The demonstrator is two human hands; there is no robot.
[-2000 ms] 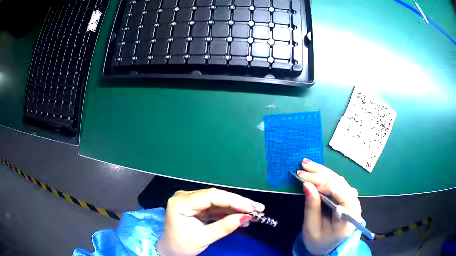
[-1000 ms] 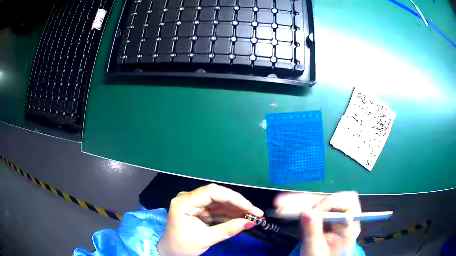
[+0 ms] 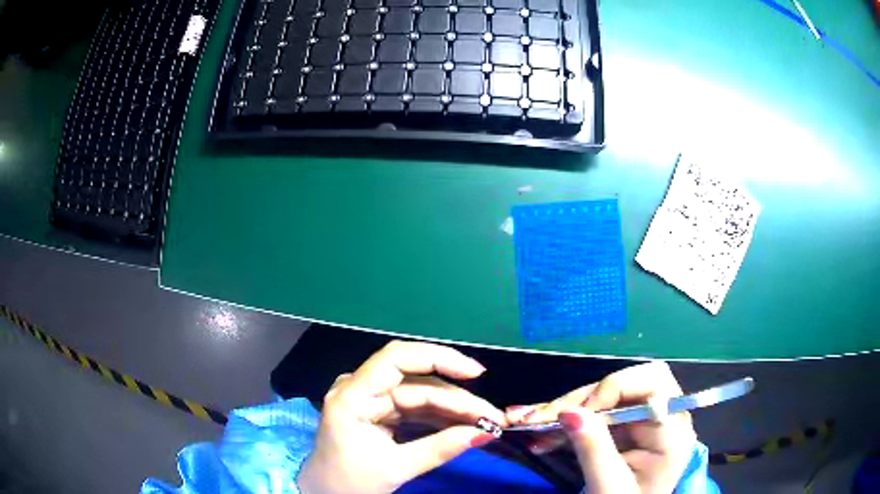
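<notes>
My left hand (image 3: pixel 391 425) is at the bottom centre, just off the bench edge, and pinches a small ridged component (image 3: pixel 490 425) between thumb and fingertips. Only a short dark and silvery part of it shows. My right hand (image 3: pixel 627 425) is close to its right and holds slim silvery tweezers (image 3: pixel 675 401). Their tips point left and meet or nearly meet the component; contact is too small to tell. A blue dotted sheet (image 3: pixel 571 270) lies on the green mat above the hands. A white sheet with black marks (image 3: pixel 701 234) lies to its right, tilted.
A large black blister tray (image 3: pixel 405 138) lies straight ahead on the green bench (image 3: pixel 338 232). A second black tray (image 3: pixel 125 125) with a white label (image 3: pixel 192 35) is at the left. A thin pale tool (image 3: pixel 807 19) and a blue line are at the far right. Yellow-black tape (image 3: pixel 125 379) marks the floor.
My right hand has moved from the blue sheet to the component, bringing the tweezers from pointing at the sheet to pointing left. My left hand stays near its place, with less of the component showing.
</notes>
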